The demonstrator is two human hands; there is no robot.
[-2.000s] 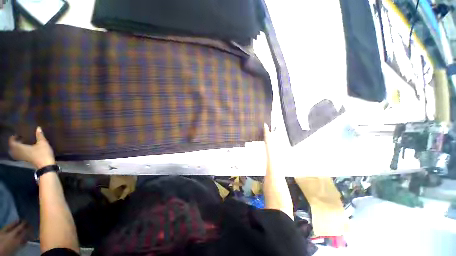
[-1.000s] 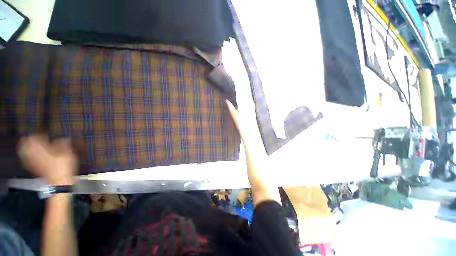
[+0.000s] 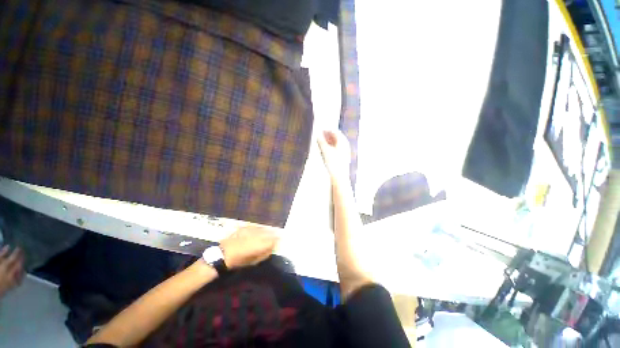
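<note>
A large brown-orange and blue plaid panel (image 3: 170,122) lies flat on the white table, its right edge curving down to a corner near the table's front. My left hand (image 3: 250,246), with a watch on the wrist, is just below that corner, fingers bent together; whether they hold any cloth is hidden. My right hand (image 3: 334,151) is right of the panel, over the white surface by a narrow plaid strip (image 3: 349,81); its fingers look curled and blurred, and I see no cloth in it.
A folded black stack (image 3: 265,12) lies behind the panel. A rounded plaid piece (image 3: 401,194) and a long dark piece (image 3: 510,102) lie to the right. White pattern pieces (image 3: 574,129) are at far right, with a metal fitting (image 3: 544,282) below. Another person's hand (image 3: 9,268) shows at lower left.
My left hand has moved from the panel's left part to its lower right corner. My right hand now stands apart from the panel's edge. The view has shifted and tilted.
</note>
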